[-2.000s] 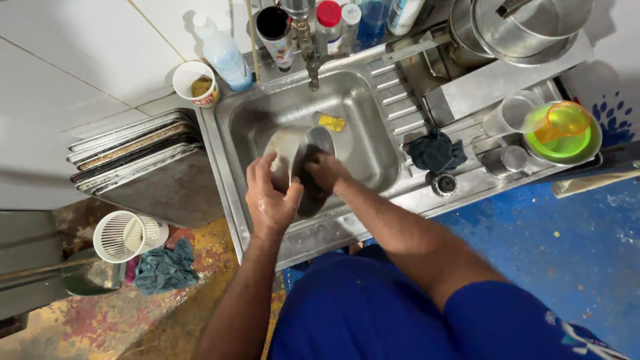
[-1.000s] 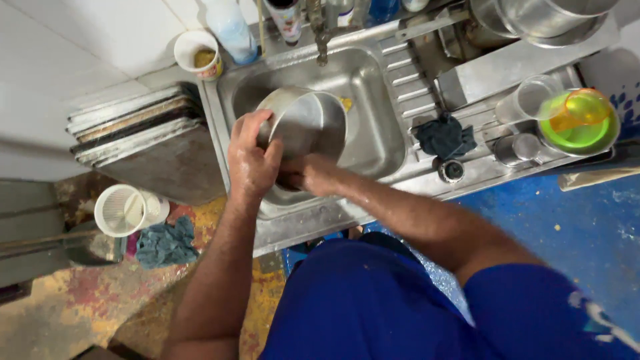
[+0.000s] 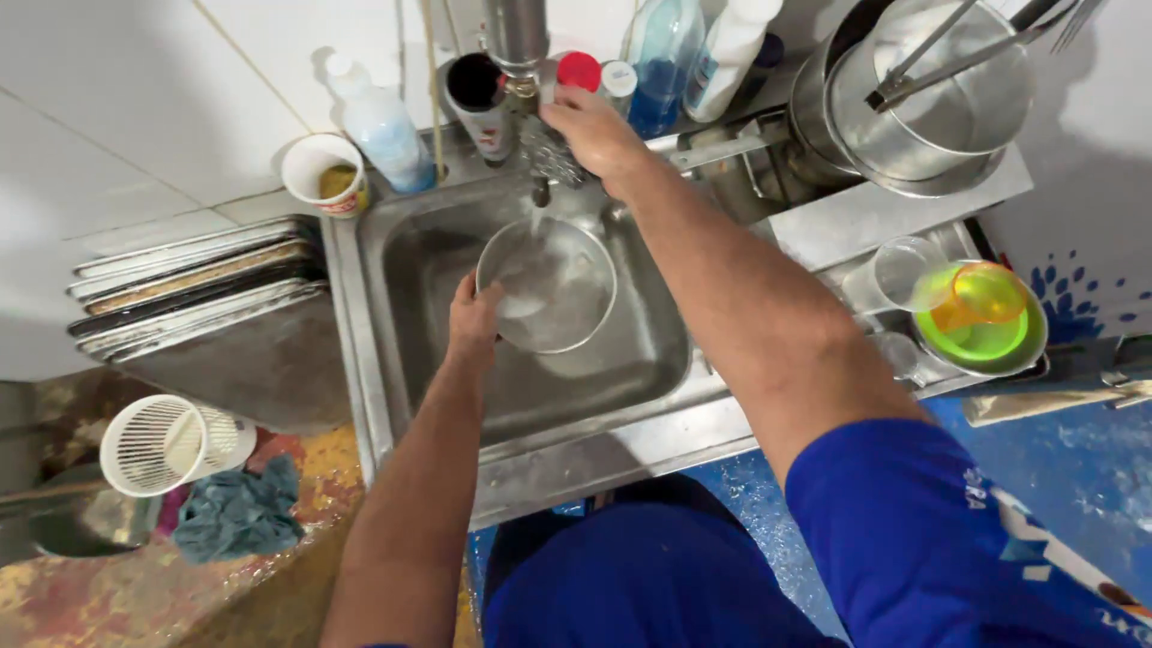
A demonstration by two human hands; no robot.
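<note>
A round metal pot (image 3: 547, 286) is tilted under the faucet (image 3: 540, 191) with its mouth toward me, and water runs into it. My left hand (image 3: 475, 317) grips its left rim, the thumb inside. Up at the tap, my right hand (image 3: 589, 130) has its fingers at the valve beside the faucet's upper part. A shiny, crumpled metallic thing, perhaps a steel scourer, shows just below those fingers; whether the hand holds it or only touches the tap cannot be told. Below the pot lies the stainless steel sink (image 3: 558, 396).
Behind the sink stand a white tub (image 3: 324, 171), a pale blue bottle (image 3: 382, 130), a dark cup (image 3: 481, 103) and several other bottles. Stacked pots (image 3: 936, 99) with tongs sit back right, a green bowl (image 3: 976, 328) on the right drainer. Baking trays (image 3: 207, 297) lean left above a white basket (image 3: 166, 445).
My right hand has left the pot and moved up to the tap. The pot has moved from the front of the sink to under the faucet, still in my left hand.
</note>
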